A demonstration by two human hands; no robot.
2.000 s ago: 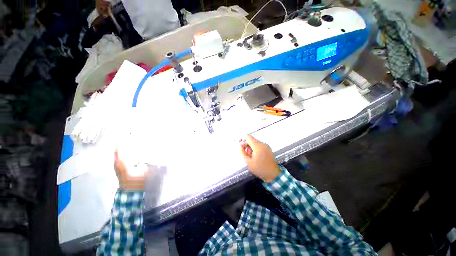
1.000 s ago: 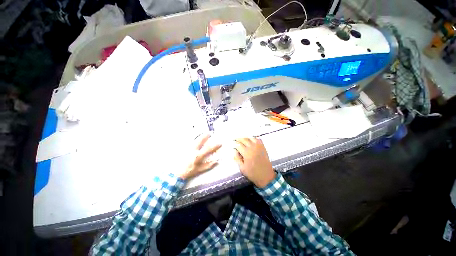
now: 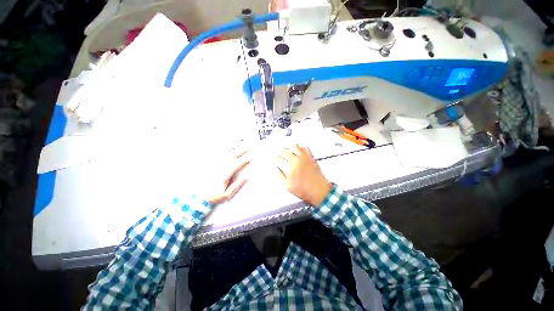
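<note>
White cloth, washed out by glare, lies under and left of the needle; a raised part of the garment panel (image 3: 155, 45) shows at the back left. My left hand (image 3: 229, 182) lies flat with fingers spread, just below and left of the presser foot (image 3: 265, 130). My right hand (image 3: 302, 174) rests just right of it, fingers pointing to the needle. Glare hides the edges of any small piece under my fingers, so I cannot tell if they grip anything. The blue and white sewing machine (image 3: 376, 76) stands behind my hands.
Orange-and-black snips (image 3: 357, 136) lie on the bed right of the needle. White cut pieces (image 3: 428, 147) lie at the right. A blue tube (image 3: 203, 41) curves behind the needle end. A crumpled white bundle (image 3: 85, 103) is at the far left. The worn front edge (image 3: 376, 187) runs before me.
My left hand moved right from the far-left cloth to beside the needle. My right hand stayed near the needle and its fingers are now laid out flatter. The camera view has shifted.
</note>
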